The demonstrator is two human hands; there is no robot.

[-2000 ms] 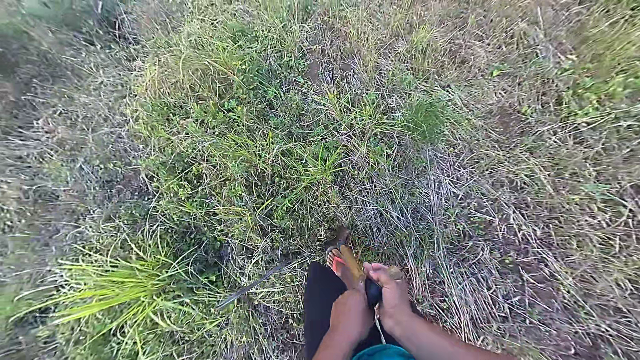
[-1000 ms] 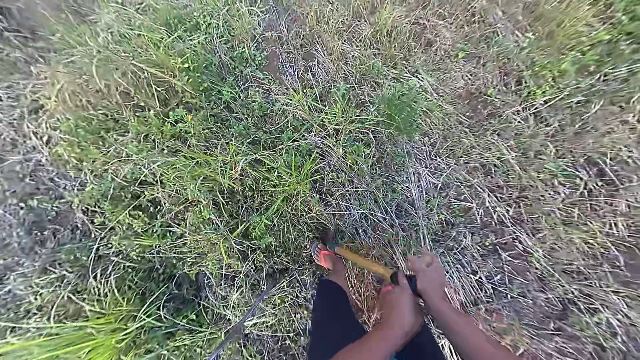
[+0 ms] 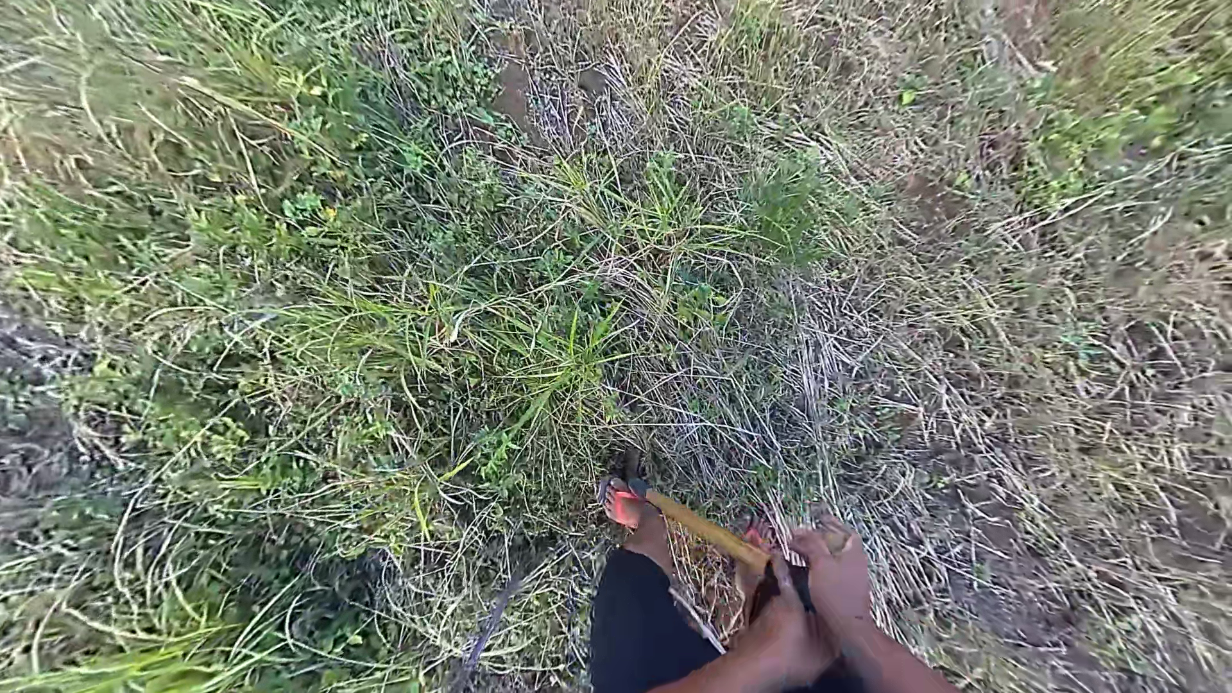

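My left hand (image 3: 784,626) is closed around the dark grip of a hand tool, where its yellow-brown handle (image 3: 707,529) begins. My right hand (image 3: 835,568) is beside it on the right, closed at the grip's end. The handle slants up and left from my hands to a dark head (image 3: 635,486) beside my foot (image 3: 624,502), which wears a sandal with red-orange straps. Grass partly hides the head, so its shape cannot be told. My other foot shows in part behind the handle.
Green grass and low weeds (image 3: 539,375) grow in front of my feet and to the left. Dry straw and stalks (image 3: 962,385) cover the ground on the right, with bare soil patches. A dark, thin strip (image 3: 496,621) lies in the grass left of my leg.
Two seconds ago my hands were lower and closer to my leg; they are now farther right with the tool. The handle slants out to the left from them. The view has shifted a little.
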